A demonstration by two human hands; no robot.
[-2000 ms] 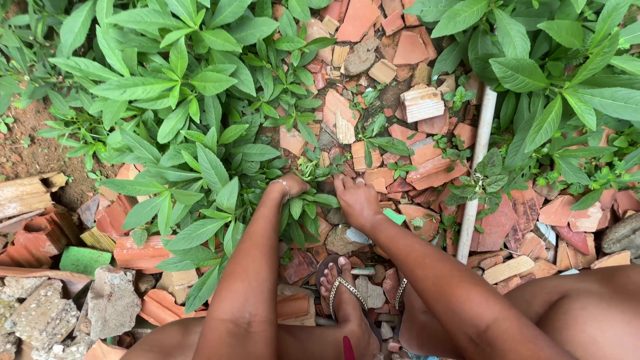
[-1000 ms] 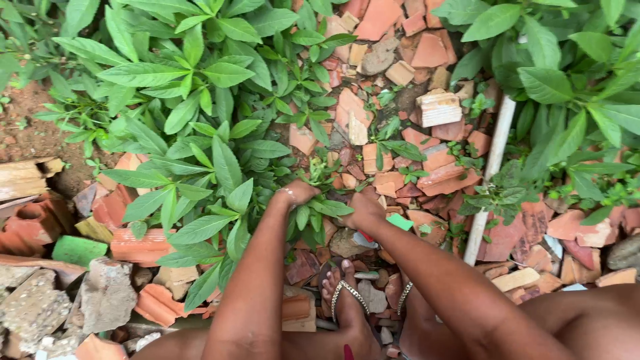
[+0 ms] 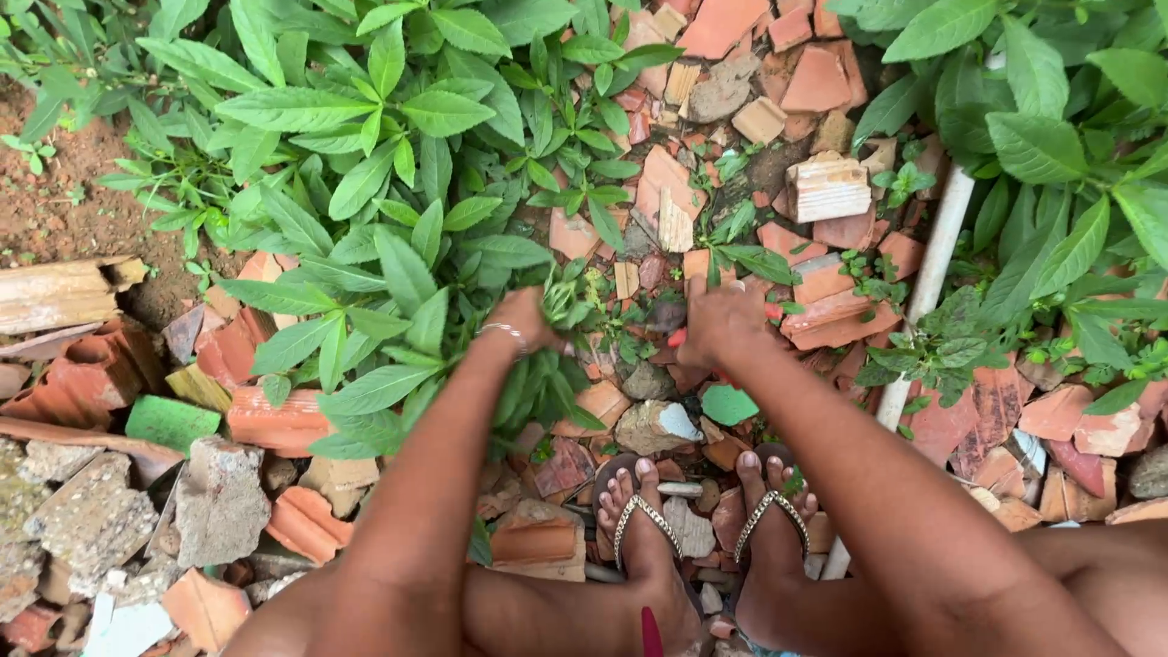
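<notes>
My left hand (image 3: 526, 321), with a bracelet at the wrist, is closed around stems of a leafy green plant (image 3: 568, 306) at the edge of the large clump of foliage (image 3: 392, 119). To its right, my right hand (image 3: 725, 324) grips a tool with red handles (image 3: 677, 338); its fingers and the forearm hide most of the tool, so its kind cannot be told. A dark, blurred part (image 3: 666, 317) shows between the hands, over small weeds and broken tile. A small leafy weed (image 3: 753, 260) grows just above my right hand.
Broken clay tiles (image 3: 817, 82) and concrete chunks (image 3: 222, 502) cover the ground. A pale pipe (image 3: 940, 242) lies along the right side, beside more leafy plants (image 3: 1049, 137). My sandaled feet (image 3: 648, 529) stand on the rubble. A green fragment (image 3: 172, 422) lies at left.
My hands have moved apart, the right one to the right. The red-handled tool shows more plainly now. The stems in my left hand have come away leftward from between the hands.
</notes>
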